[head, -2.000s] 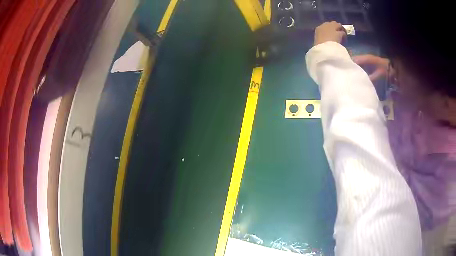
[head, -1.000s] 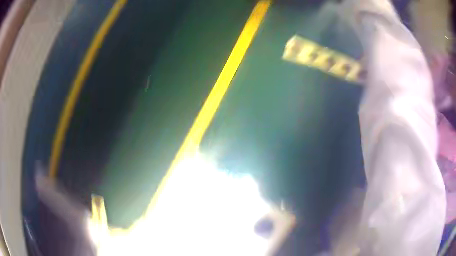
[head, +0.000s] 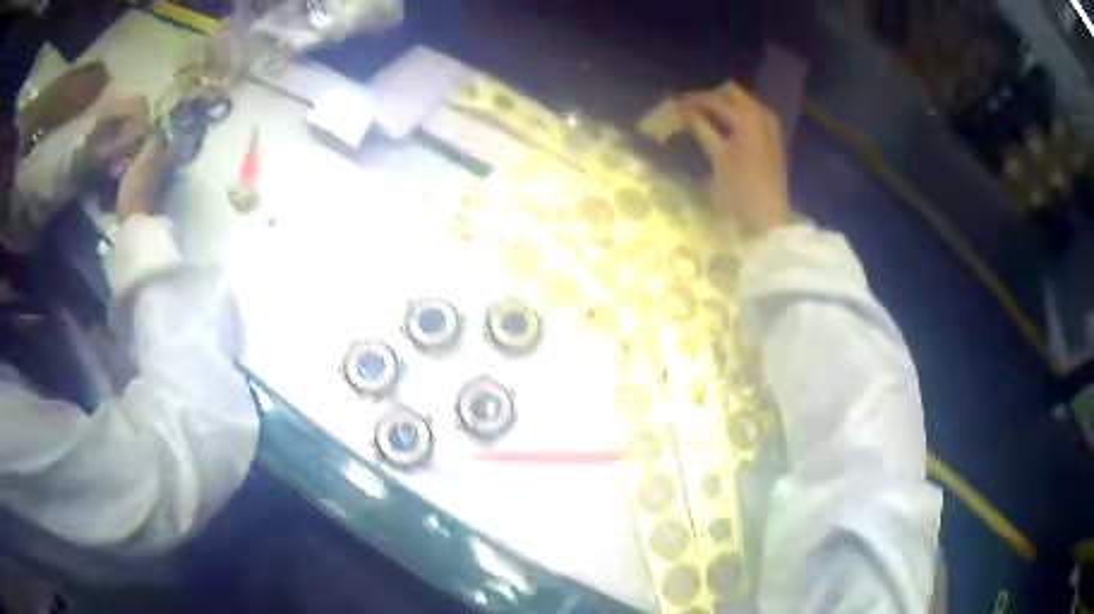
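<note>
My right hand (head: pixel 738 138) is raised at the upper right, beyond the heaped sheets, pinching a small pale-yellow piece (head: pixel 661 121) by its edge. My left hand (head: pixel 142 174) is far out at the upper left of the mat, blurred, beside dark objects; whether it holds anything is unclear. Several round watch cases (head: pixel 486 408) with pale rings and bluish centres lie on the white mat (head: pixel 324 264), between my forearms. Yellow die-cut adhesive sheets (head: pixel 669 540) with rows of circles are heaped right of the cases.
A thin red stick (head: pixel 552 457) lies between cases and sheets. A red-tipped object (head: pixel 251 162) stands out near my left hand. Pale papers or boxes (head: pixel 414 90) lie at the mat's back. The bench edge (head: pixel 360 468) curves below the cases. Another person's arm may show at upper left.
The view has swung from the green bench with yellow tape to the bright mat. The cases, heaped sheets and both white-sleeved arms are now visible; the single strip of holes is out of view.
</note>
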